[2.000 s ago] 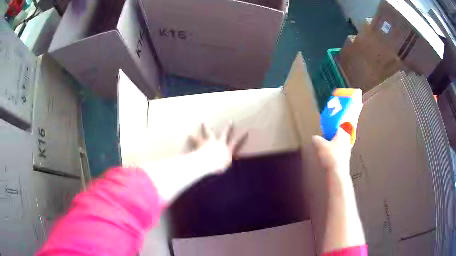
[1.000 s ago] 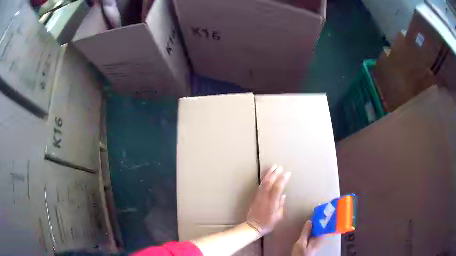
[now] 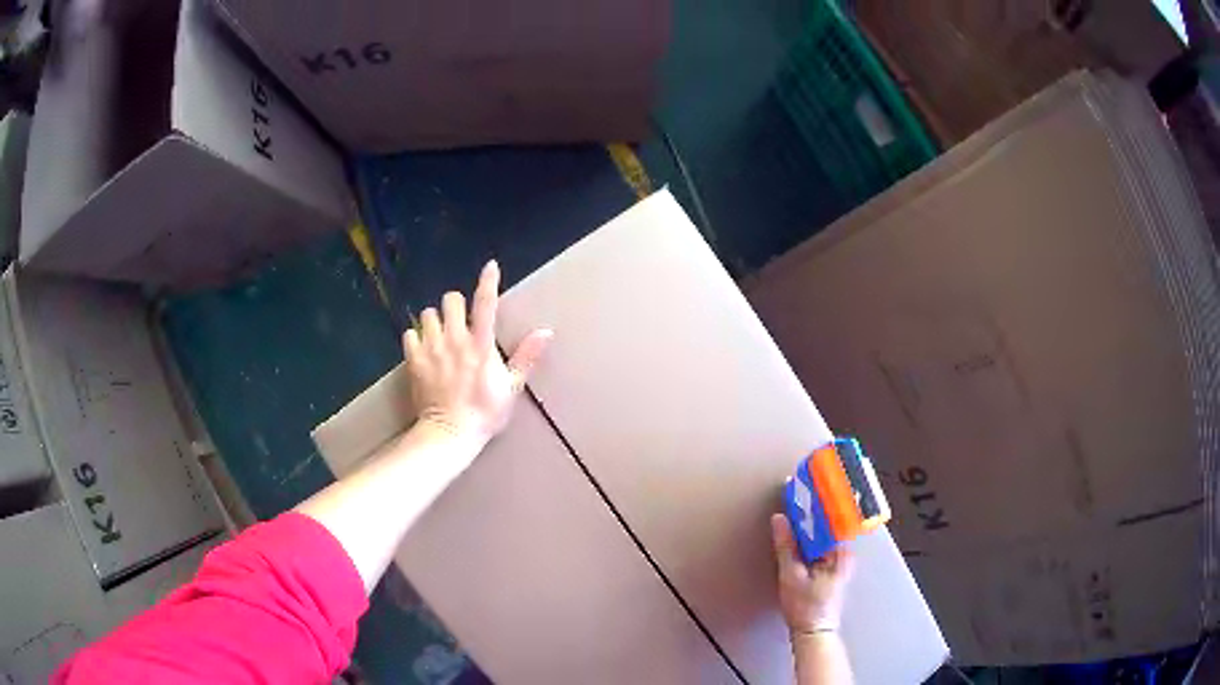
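Note:
A brown carton [image 3: 669, 388] stands in front of me with its flaps folded flat, meeting at a dark centre line. No tape shows along that line. My left hand [image 3: 462, 361] lies bare on the flaps at the far end of the line, palm down, fingers spread, holding nothing. My right hand [image 3: 812, 582] is closed around the orange and blue tape gun [image 3: 832, 498], over the right flap near the carton's right edge.
Open cartons marked K16 [image 3: 442, 67] stand beyond, on the floor. Stacked cartons [image 3: 100, 402] are at the left. Upright flat carton blanks [image 3: 1003, 361] are at the right. A green plastic crate [image 3: 856, 114] sits at the upper right.
The carton, with flaps open two seconds ago and closed one second ago, is now turned anticlockwise. My left hand has moved to its far edge. The tape gun stays in my right hand.

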